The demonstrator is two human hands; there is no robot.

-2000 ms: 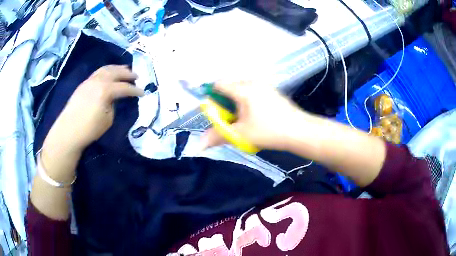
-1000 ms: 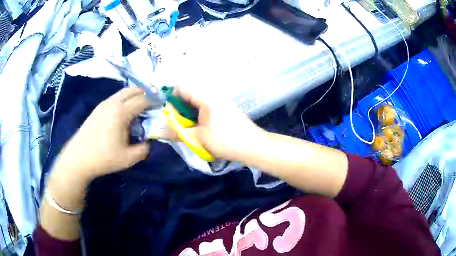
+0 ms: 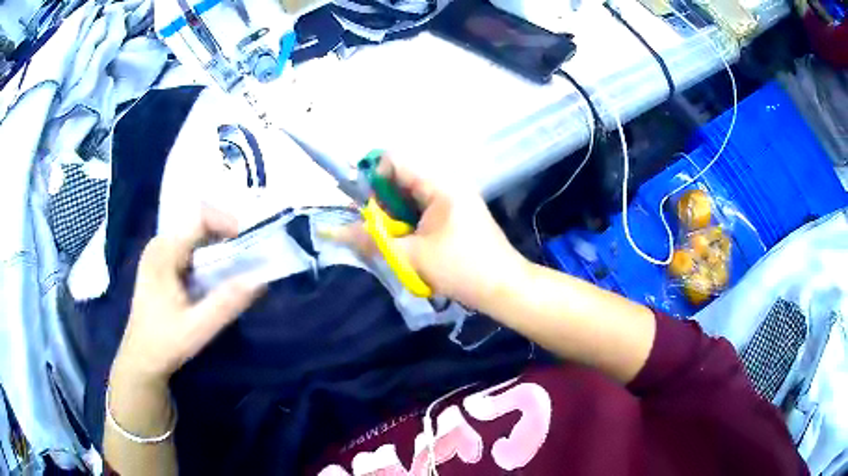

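Observation:
The navy garment piece (image 3: pixel 270 344) lies over my lap and up the left side. A pale panel (image 3: pixel 270 265) runs along its edge, with a dark strip crossing it. My right hand (image 3: pixel 456 237) holds the fabric scissors (image 3: pixel 400 260) by a green and a yellow handle; the silver blades point up and left, above the white cloth. My left hand (image 3: pixel 181 302) is blurred, its thumb and fingers around the left end of the pale panel.
The white machine table (image 3: pixel 521 139) carries a dark phone-like slab (image 3: pixel 507 39) and cables. Blue-marked machine parts (image 3: pixel 265 60) stand at the top left. Light cloth is heaped left. A blue crate (image 3: pixel 762 158) with bagged orange fruit (image 3: pixel 702 251) is right.
The scissors have moved right and down from above my left hand. My left hand has moved down and left, now at the pale panel, which is spread out more.

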